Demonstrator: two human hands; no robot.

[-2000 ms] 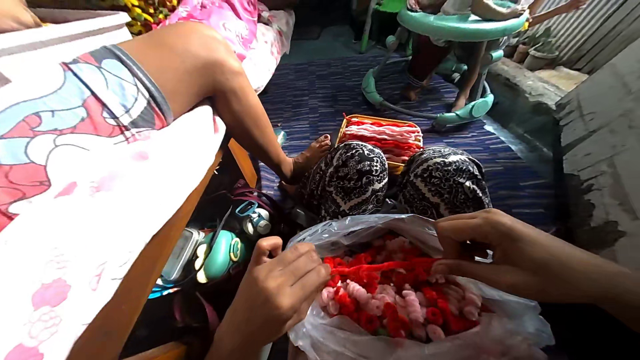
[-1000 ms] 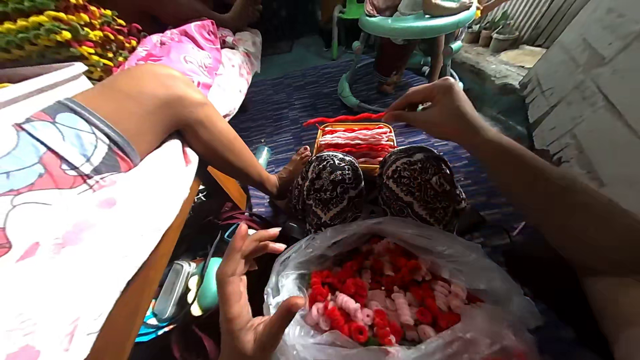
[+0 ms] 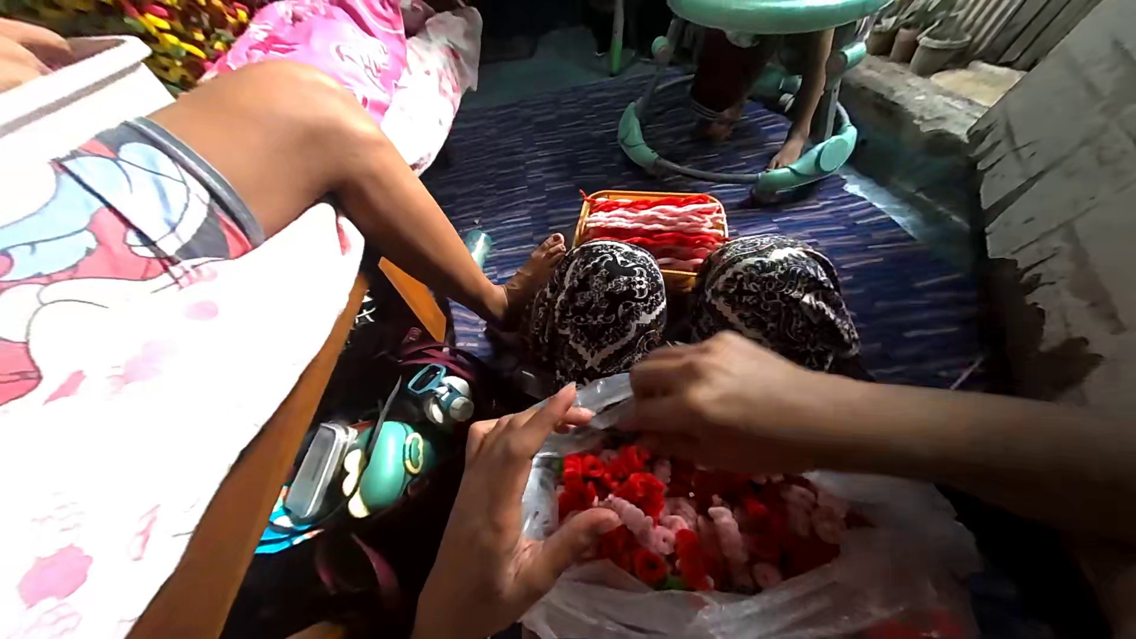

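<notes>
A clear plastic bag [image 3: 745, 603] stands open below my knees, holding red and pink fuzzy coiled pieces [image 3: 683, 524]. At the bag's left rim, my left hand [image 3: 524, 515] has its thumb and fingers spread, and nothing shows between them. My right hand [image 3: 710, 399] is over the bag's far rim with bent fingers; its fingertips are blurred and partly hidden, so whether they hold anything does not show. Beyond my knees, an orange-rimmed basket [image 3: 726, 213] holds red, white and pink fuzzy twisted strands [image 3: 657, 217] laid side by side.
Another person's bare leg [image 3: 390, 195] reaches down at the left from a cloth-covered wooden edge [image 3: 257, 470]. A green baby walker [image 3: 648, 151] with a child's legs stands beyond the basket. A green container [image 3: 386, 470] and other items lie lower left. A rough wall [image 3: 1065, 204] rises at right.
Two seconds ago both hands stretched a red strand over the bag. One second ago my right hand was at the basket, by a red strand; it has come back over the bag.
</notes>
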